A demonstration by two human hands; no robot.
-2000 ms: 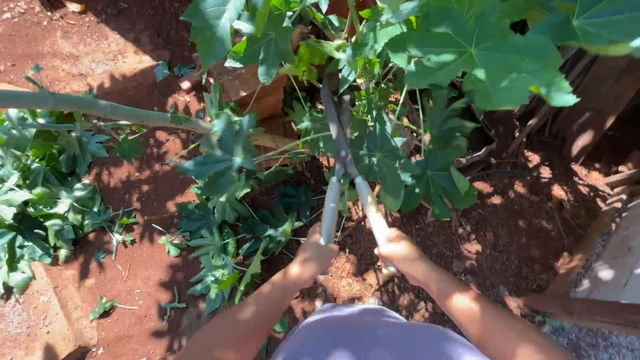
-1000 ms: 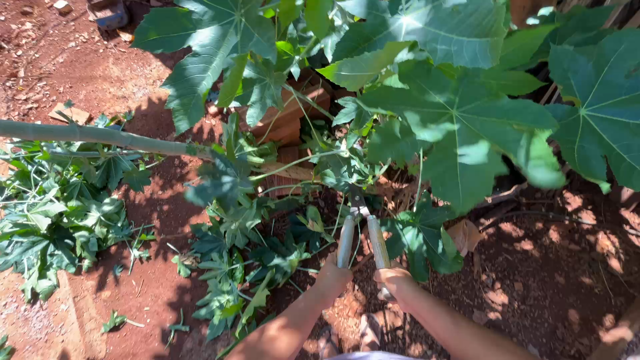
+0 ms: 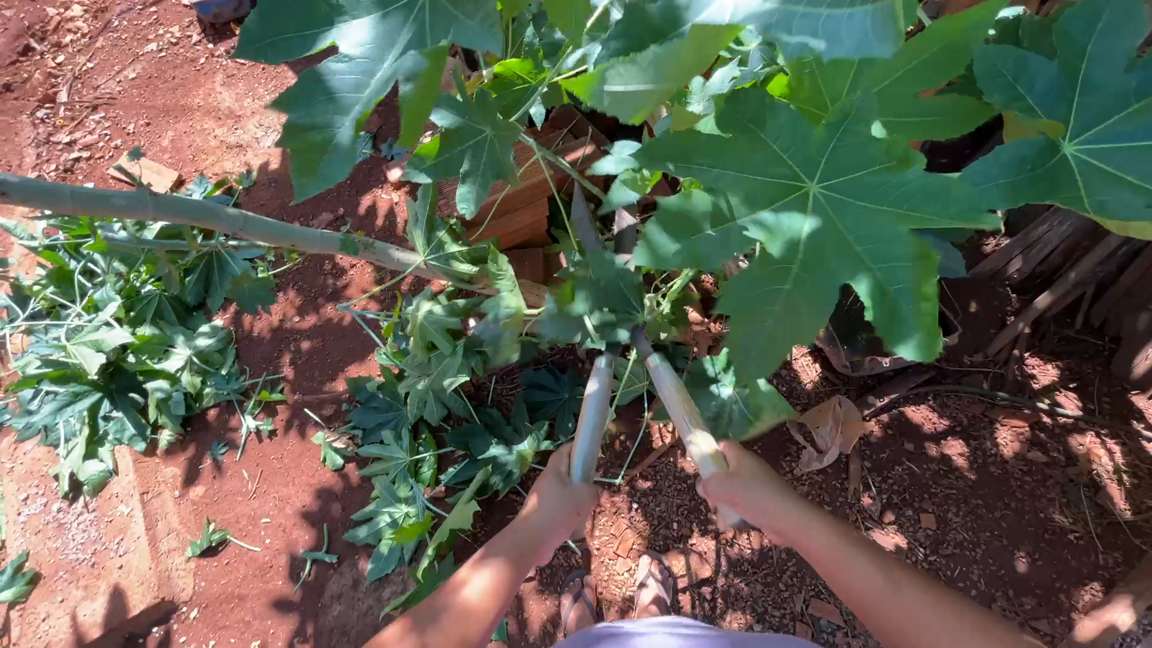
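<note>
My left hand [image 3: 560, 493] grips the left handle of a pair of hedge shears [image 3: 592, 418], and my right hand [image 3: 742, 481] grips the right one. The handles stand a moderate way apart. Both blades point away from me among broad lobed leaves [image 3: 810, 193]; a small leaf covers the pivot, so whether the blades touch a stem I cannot tell. A thick pale green stalk [image 3: 297, 236] comes in from the left and ends in the foliage near the blades. Leafy cuttings [image 3: 423, 459] lie on the ground left of the shears.
A heap of leafy branches [image 3: 117, 360] lies at the left on red soil. Stacked bricks or tiles [image 3: 517, 193] sit behind the shears. At the right are weathered wood pieces [image 3: 1062, 270] and a dry brown leaf [image 3: 830, 430]. My sandalled feet [image 3: 654, 585] are below.
The shears' handles were closer together one second ago and are wider apart now. Both hands have stayed on them throughout. The view has shifted somewhat.
</note>
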